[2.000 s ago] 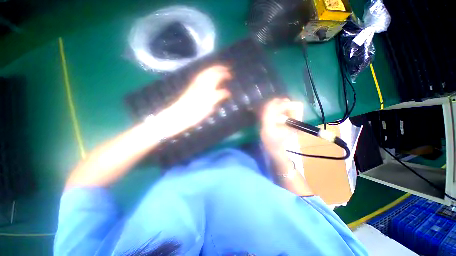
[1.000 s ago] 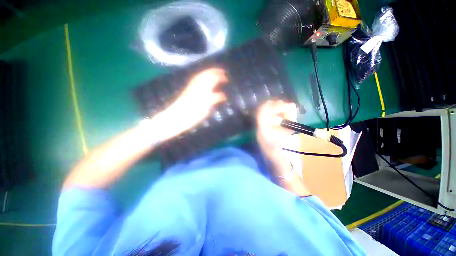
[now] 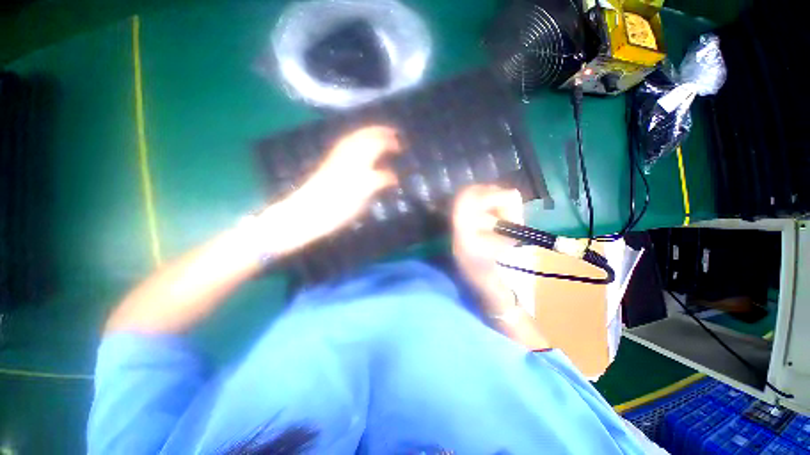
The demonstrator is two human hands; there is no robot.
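A black component tray (image 3: 462,115) lies flat and slanted on the green mat, with silvery glints in its pockets; it is blurred. My left hand (image 3: 360,164) is over the middle of the tray with its fingers bent; whether it holds a small part is too blurred to tell. My right hand (image 3: 481,218) is at the tray's near right side, closed around a black pen-like corded tool (image 3: 526,234). The tool's cable end points right; its tip is hidden.
An open clear plastic bag (image 3: 410,55) with dark contents lies beyond the tray. At the back right are a round black fan (image 3: 530,49), a yellow control box (image 3: 632,40) and a tied plastic bag (image 3: 668,120). Cardboard (image 3: 573,311) lies right of my right forearm.
The view has shifted, so the mat, bag and yellow box appear further right. My left hand stays over the tray, and my right hand still grips the tool at the tray's side.
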